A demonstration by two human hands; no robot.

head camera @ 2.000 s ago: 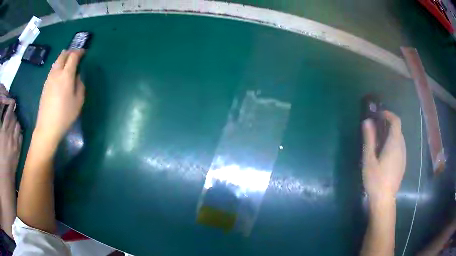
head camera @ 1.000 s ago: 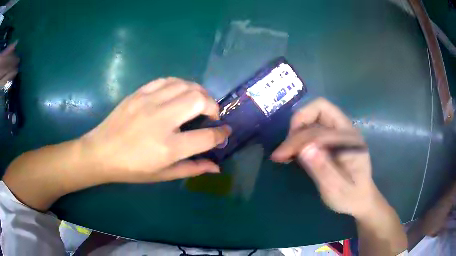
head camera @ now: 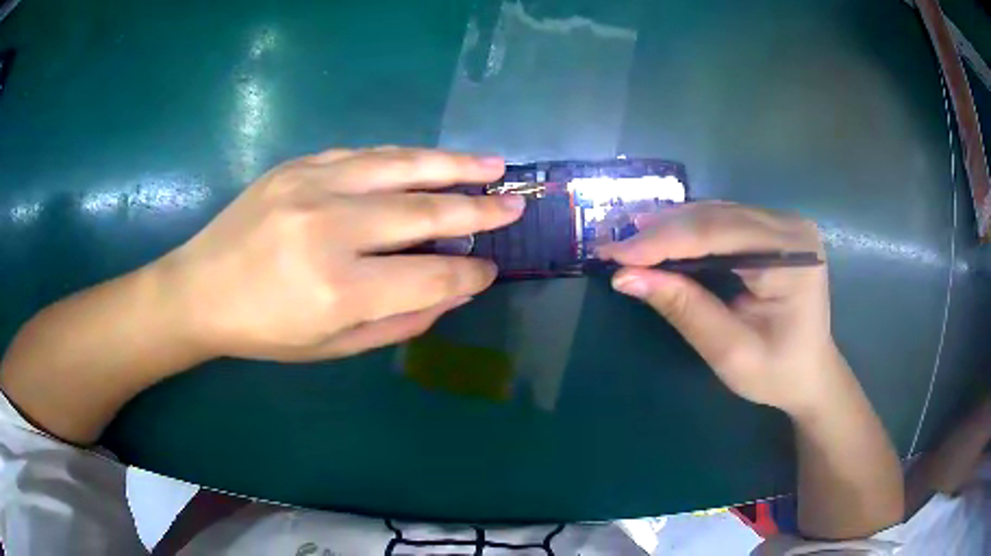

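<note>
A black phone housing [head camera: 535,237] lies crosswise on the green mat, over a clear film strip [head camera: 543,92]. A bright white circuit board [head camera: 625,196] fills its right half, and thin gold lines show near its middle. My left hand [head camera: 359,250] lies over the left end, fingers on the housing, covering most of a round pale part. My right hand [head camera: 739,288] holds dark slim tweezers [head camera: 761,261] nearly level, their tips at the housing's lower edge beside the board. The tips are hard to make out.
A yellow patch [head camera: 459,369] lies at the near end of the film strip. A brown strip [head camera: 956,103] runs along the far right. A dark object is cut off at the left edge. Part of another person's arm [head camera: 962,434] shows at the lower right.
My hands have come together from both sides over the film strip. The housing has turned from slanted to level since a second ago. My right hand has moved up against its lower edge with the tweezers.
</note>
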